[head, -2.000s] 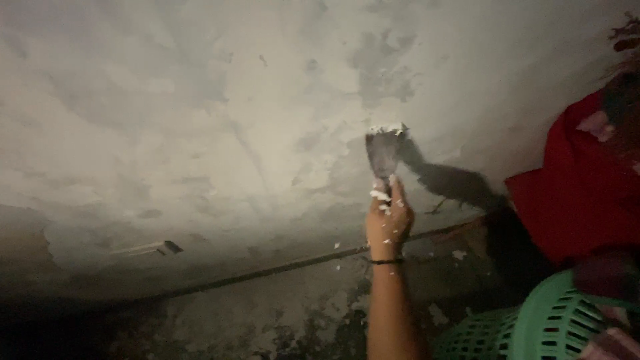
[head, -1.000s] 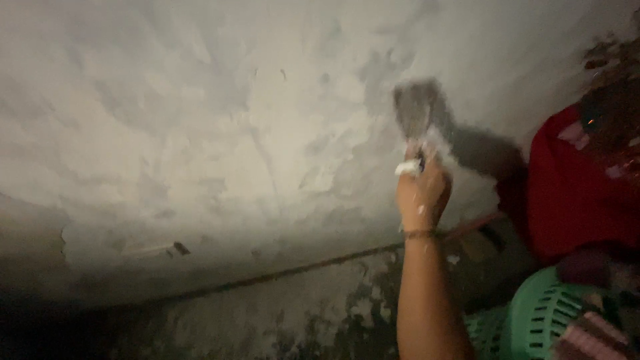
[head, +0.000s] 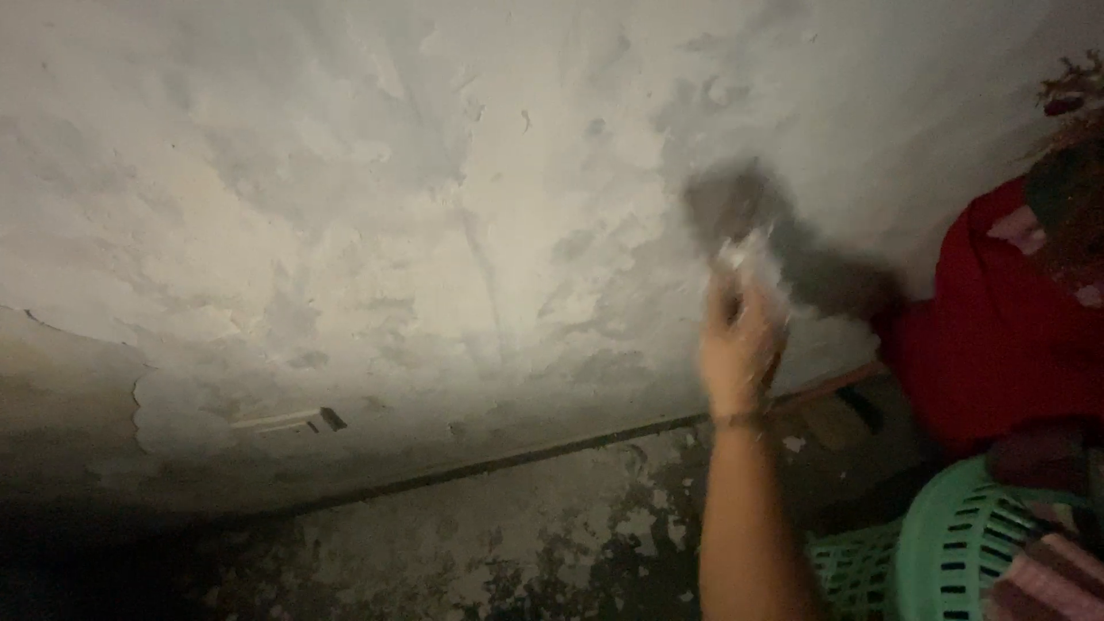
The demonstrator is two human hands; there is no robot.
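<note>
My right hand (head: 740, 345) is closed around a putty knife (head: 729, 203), its wide blade up against the pale wall (head: 517, 216). The hand and blade are motion-blurred, and the handle is mostly hidden by my fingers. Whitish bits, blurred, show at the base of the blade. A dark shadow of the hand and tool falls on the wall to their right. Around the blade the wall is patchy, with grey areas and peeling, uneven paint. A dark cord or band circles my right wrist. My left hand is out of view.
Red cloth (head: 992, 345) and a green plastic basket (head: 936, 535) holding fabric stand at the right. A dark ledge line (head: 517, 457) runs along the wall's foot, with a flaking, mottled surface (head: 414, 535) below. Dried plant-like sprigs (head: 1074, 95) are at the upper right.
My right hand and the putty knife have moved up and a little right along the wall since the oldest frame. Loose white flakes seen around the hand and blade then are fewer now.
</note>
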